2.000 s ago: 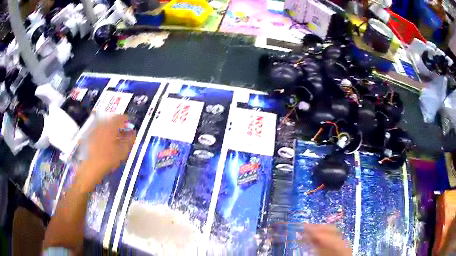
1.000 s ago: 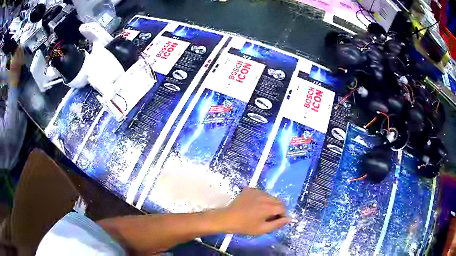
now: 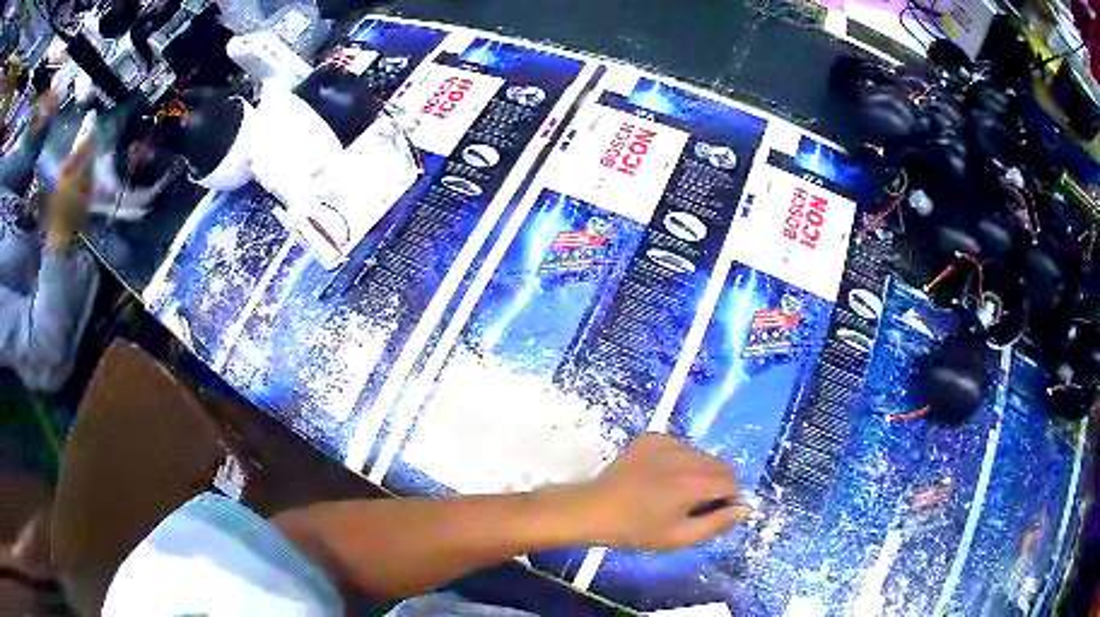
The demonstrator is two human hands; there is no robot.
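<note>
My left hand [image 3: 670, 494] reaches in from the lower left and rests low over the blue printed sheet [image 3: 736, 416]. Its fingers are curled in, with a dark gap at the fingertips and no held thing showing. My right hand is not in view. A white camera housing [image 3: 293, 147] with a black ball [image 3: 341, 106] and a flat white bracket [image 3: 368, 181] lies at the sheet's left. A loose black camera head [image 3: 953, 383] with an orange wire lies on the sheet's right part.
A heap of black camera heads [image 3: 965, 169] with loose wires fills the right side. More white and black units [image 3: 133, 48] crowd the upper left. Another person's hand [image 3: 70, 187] and sleeve show at the left edge. A brown carton [image 3: 133, 464] stands below the bench's front edge.
My left hand has moved from the white units at the left to the sheet's front middle. My right hand has left the picture. The view has shifted, and a white unit shows uncovered.
</note>
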